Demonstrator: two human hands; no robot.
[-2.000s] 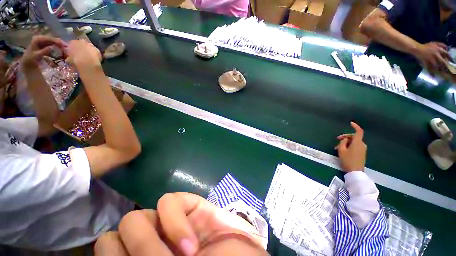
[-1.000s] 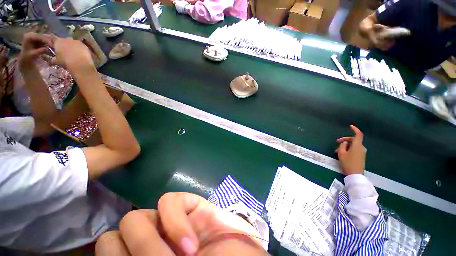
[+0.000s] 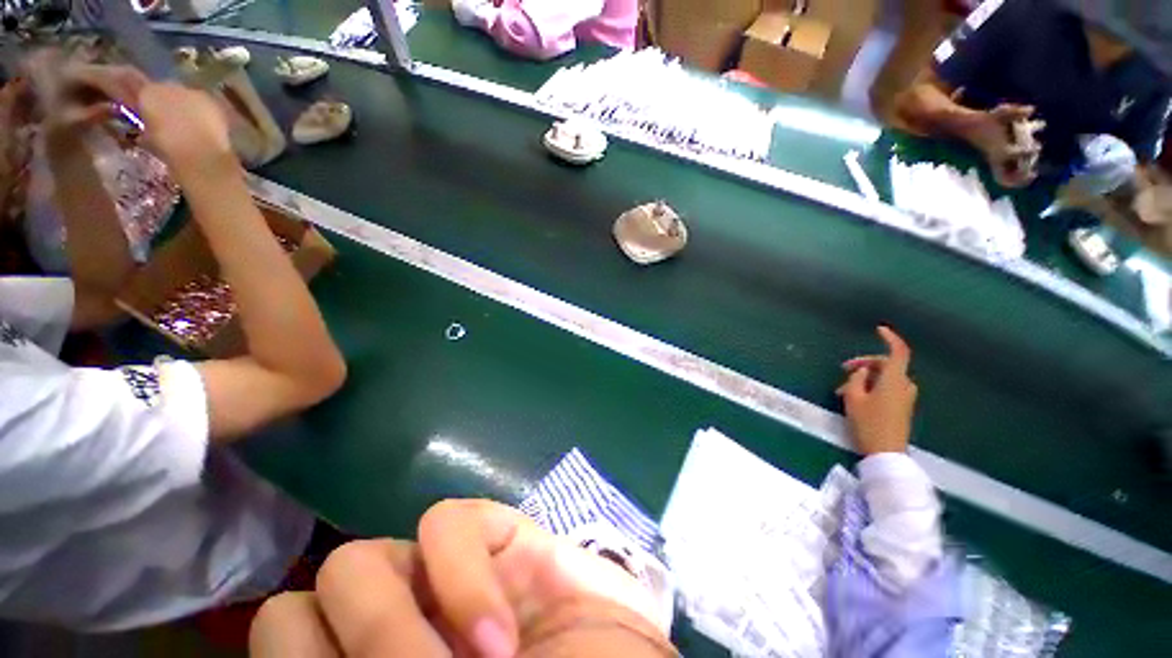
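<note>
My left hand (image 3: 443,585) is large and close at the bottom edge, partly cut off. Its fingers are curled in and nothing shows in them. My right hand (image 3: 882,396) rests over the near metal rail at the belt's edge, empty, index finger raised and the others loosely bent. White label sheets (image 3: 733,533) with print lie fanned on the bench between my hands. A crinkled clear bag (image 3: 1009,621) lies right of my striped sleeve. A beige base part (image 3: 650,233) and a white base part (image 3: 575,140) lie on the belt, away from both hands.
A neighbour in white (image 3: 97,476) works at left over an open cardboard box (image 3: 276,264) of small shiny pieces. Metal rails (image 3: 578,328) edge the belt. White tubes (image 3: 656,103) lie beyond it. A person in dark clothes (image 3: 1028,84) holds a small part at top right.
The beige and white base parts have moved right along the belt. Beige parts at the far right have left view. The person in dark clothes now holds a part up. My hands keep their pose.
</note>
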